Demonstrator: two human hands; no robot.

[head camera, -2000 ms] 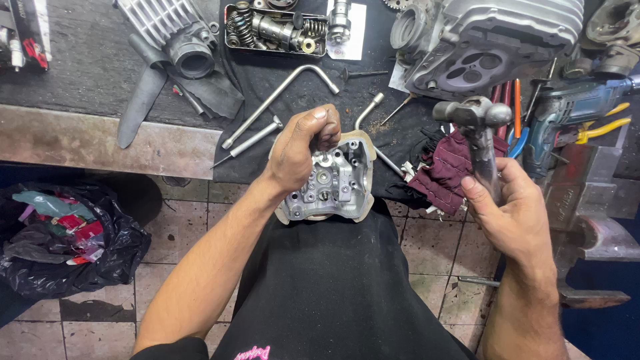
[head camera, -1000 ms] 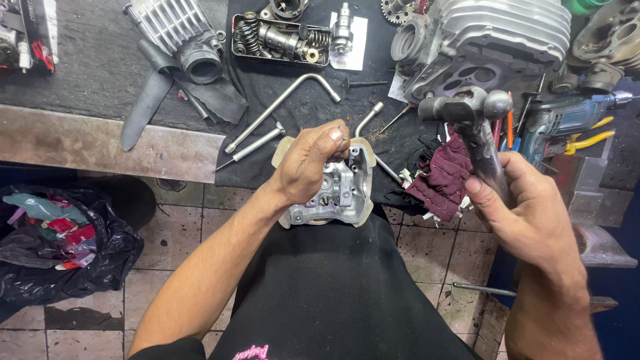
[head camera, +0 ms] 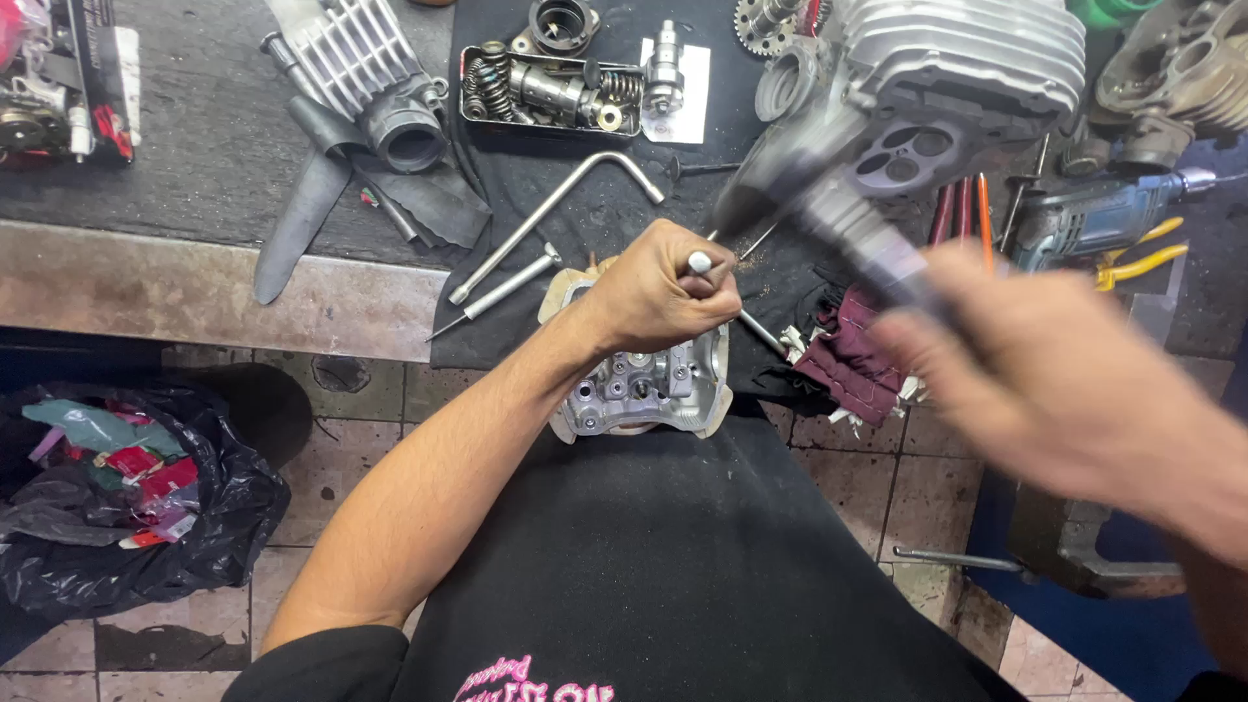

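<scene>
My left hand is a fist around a thin metal rod, whose round end sticks up out of the grip; its lower end is hidden. Under that hand an engine cylinder head lies at the bench edge against my lap, its valve-side recesses and bolt holes showing. My right hand, blurred, is closed on the handle of a hammer. The hammer's head is smeared by motion and lies up and to the right of the rod's end.
An L-shaped socket wrench, a tin of springs and camshaft parts, a finned cylinder head, a maroon rag and a blue power drill lie around on the bench. A black rubbish bag stands lower left.
The hammer in my right hand has moved left, toward my left fist, and is now blurred. The rod's end now shows above my left fist.
</scene>
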